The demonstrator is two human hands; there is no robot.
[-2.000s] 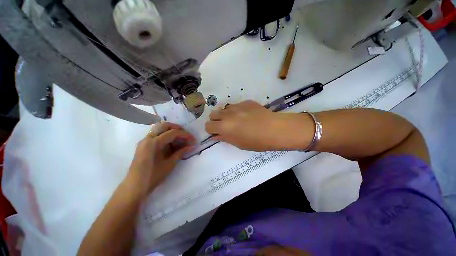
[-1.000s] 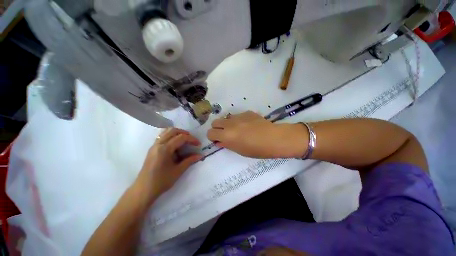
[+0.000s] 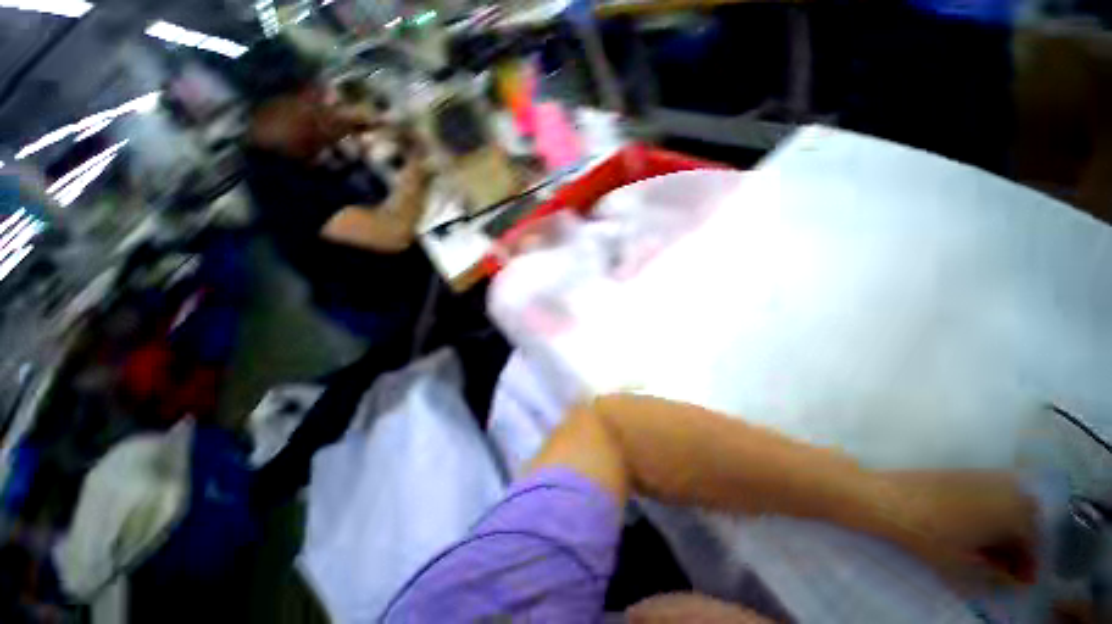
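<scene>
My left hand (image 3: 982, 524) is at the lower right, blurred, at the end of my outstretched forearm. Its fingers lie near the table's edge of view, and I cannot tell if they hold cloth. White sheer fabric (image 3: 732, 293) spreads in a large bright sheet beyond my forearm and over the red basket (image 3: 598, 183). A small patch of skin at the bottom right corner may be my right hand, but it is cut off and unclear. The needle area is not in view.
A person in dark clothes (image 3: 323, 207) sits at another station at the upper left, arms raised over a work surface. White cloth (image 3: 390, 488) hangs at lower centre-left. A pale bundle (image 3: 128, 512) lies at the far left. A dark thin line (image 3: 1083, 429) shows at the right edge.
The view has swung left and up, away from the needle, awl and black snips, to the basket and the other person. My left hand now shows at the lower right.
</scene>
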